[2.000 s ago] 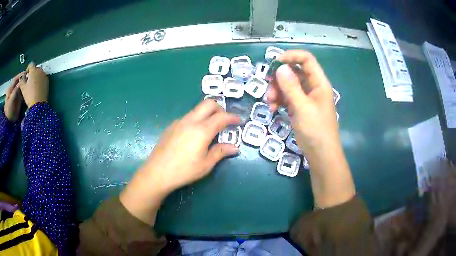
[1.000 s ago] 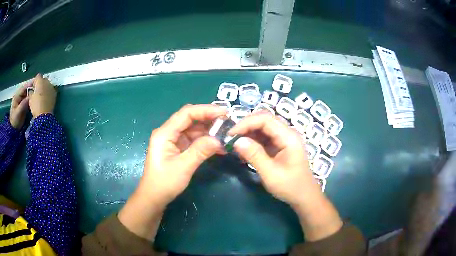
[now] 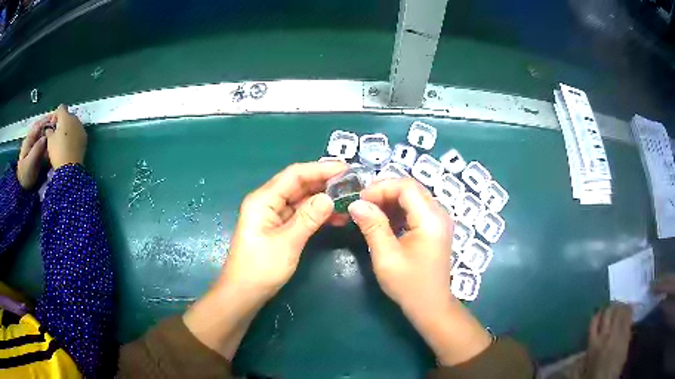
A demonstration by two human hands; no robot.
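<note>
My left hand (image 3: pixel 277 222) and my right hand (image 3: pixel 403 237) meet in front of the pile. My left fingertips hold a clear-white square plastic housing (image 3: pixel 343 183) by its left side. My right fingertips pinch a small green circuit board (image 3: pixel 346 200) at the housing's lower edge. The board looks partly inside the housing; how deep is hidden by the fingers. Behind and to the right lies a loose pile of white square housings (image 3: pixel 471 207) with dark slots, partly covered by my right hand.
A pale metal rail (image 3: pixel 185 101) with an upright post (image 3: pixel 418 52) crosses beyond the pile. Printed strips (image 3: pixel 585 144) lie at the right, with more sheets (image 3: pixel 657 174) beyond. A neighbour's hands (image 3: pixel 63 141) are at the left. Another person's hand (image 3: pixel 610 333) and white paper (image 3: pixel 631 277) are at lower right.
My hands came together from over the pile, bringing housing and board together. Since one second ago the housing has turned, its opening now facing me more. The neighbour's paper at right shows again.
</note>
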